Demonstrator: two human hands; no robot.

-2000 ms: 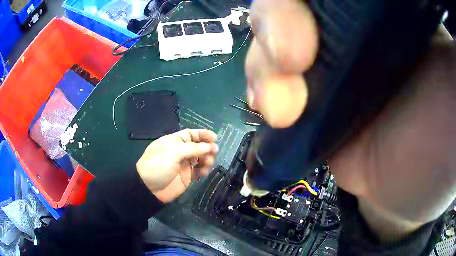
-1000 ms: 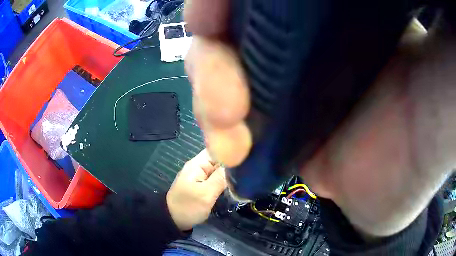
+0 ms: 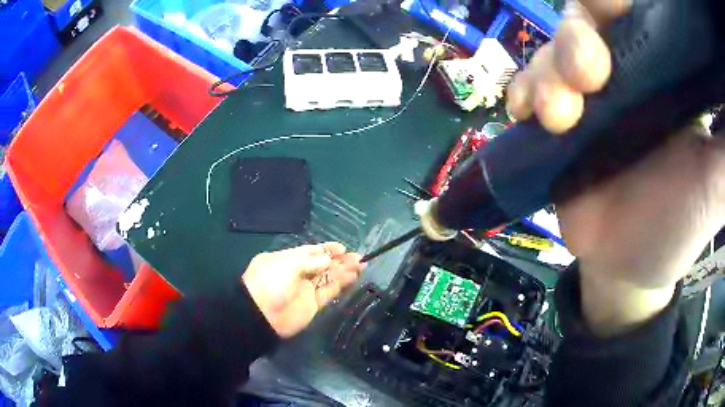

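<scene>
My right hand (image 3: 628,215) is shut on the electric screwdriver (image 3: 509,179), whose dark bit points down-left. The bit's tip is at the fingertips of my left hand (image 3: 296,284), which is palm up with bent fingers. Small thin things, perhaps screws, show on its fingers. Below lies the open black housing (image 3: 509,290) with a green circuit board (image 3: 447,296) and yellow, red and purple wires (image 3: 499,319) inside.
A flat black plate (image 3: 271,195) lies on the green mat. A white socket housing (image 3: 342,79) is behind it. A red-orange tote (image 3: 48,159) stands at left. A blue bin (image 3: 187,40) is at the back. A yellow-handled tool (image 3: 531,243) lies behind the housing.
The screwdriver has risen away from the housing and its bit now meets my left fingertips. My left hand has turned palm up. The green board has come into view.
</scene>
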